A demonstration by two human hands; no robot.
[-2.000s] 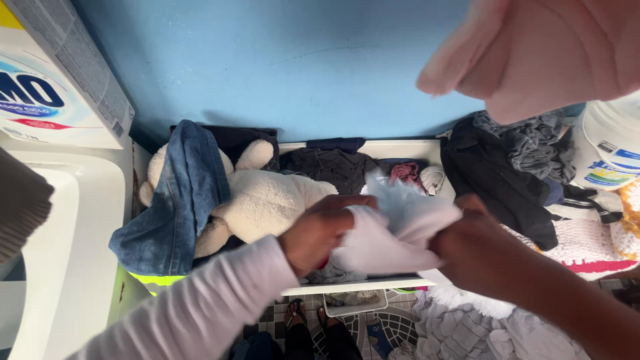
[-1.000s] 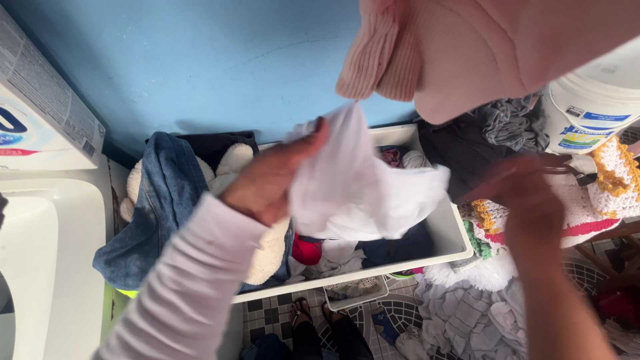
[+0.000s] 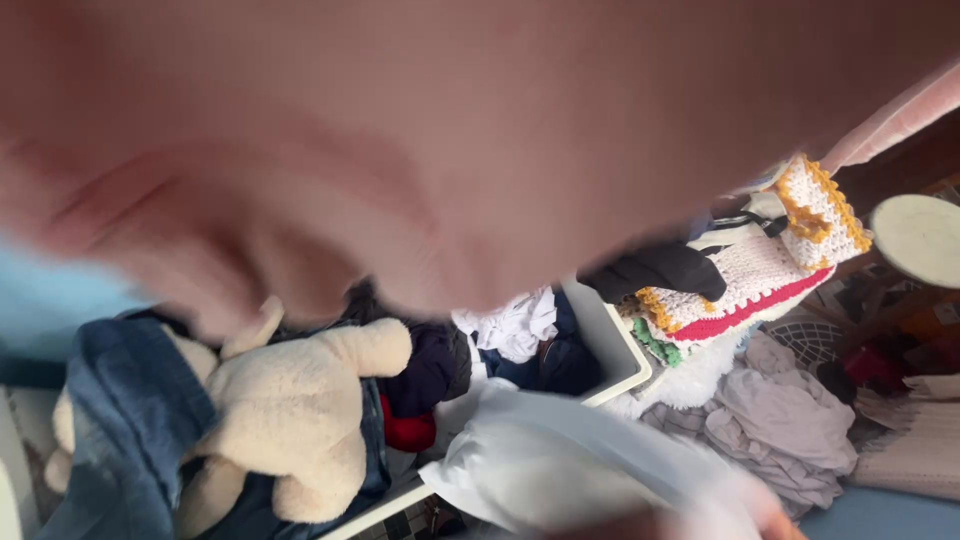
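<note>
A white cloth (image 3: pixel 540 450), badly blurred, spreads over the front edge of the white bin (image 3: pixel 626 352). Blurred skin shows at the bottom edge, against the cloth: a brown patch, perhaps my left hand (image 3: pixel 619 523), and farther right a lighter part, perhaps my right hand (image 3: pixel 778 519). Their fingers and grip cannot be made out. Inside the bin lie a crumpled white garment (image 3: pixel 517 326), dark clothes and something red (image 3: pixel 409 427). A cream plush toy (image 3: pixel 292 420) rests on the clothes at left, partly under blue denim (image 3: pixel 139 427).
A large pink fabric (image 3: pixel 450 150) hangs very near the camera and hides the upper view. Right of the bin are a black garment (image 3: pixel 660 274) and a crocheted piece with yellow and red edging (image 3: pixel 765 277). Below them lies a greyish crumpled cloth heap (image 3: pixel 780 420).
The pink fabric now covers much more of the view. Both hands, plain above the bin before, are now barely visible at the bottom edge. The view has shifted and come closer.
</note>
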